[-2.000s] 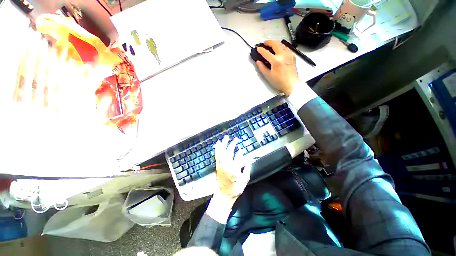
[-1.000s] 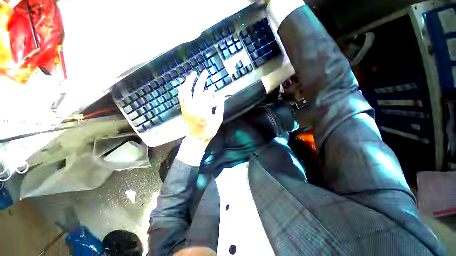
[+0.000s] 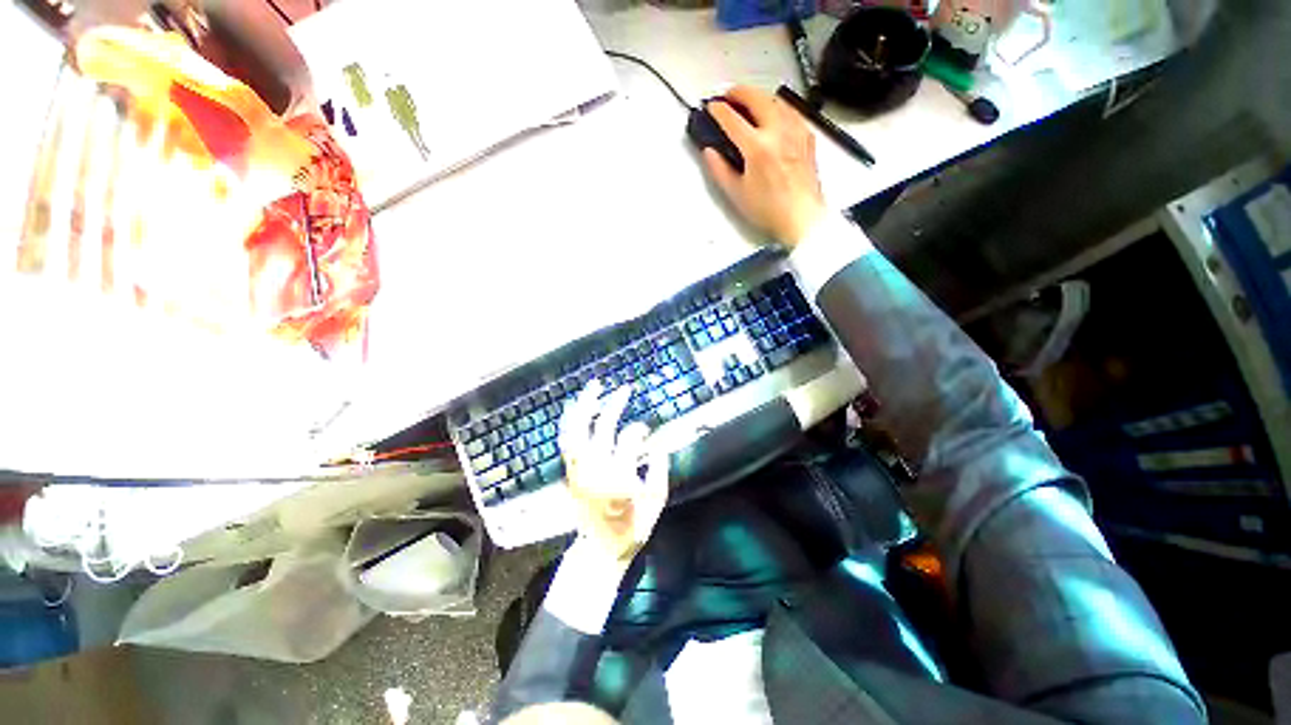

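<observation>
A long silver-framed keyboard with dark, bluish-lit keys lies slanted along the desk's front edge, a dark wrist rest on its near side. My left hand rests over the keyboard's left-middle keys, fingers spread, holding nothing. A small black corded mouse is on the white desk, and my right hand lies over it with the palm and fingers. A black pen lies just right of my right hand.
A white notebook lies beyond the keyboard, left of the mouse. A red-orange plastic bag is on the left. A round black cup and a pale mug stand at the back. Blue binders are at lower right.
The view dipped toward the lap one second ago and has come back up to the desk. My right hand, out of frame then, shows on the mouse again. My left hand remains on the keyboard.
</observation>
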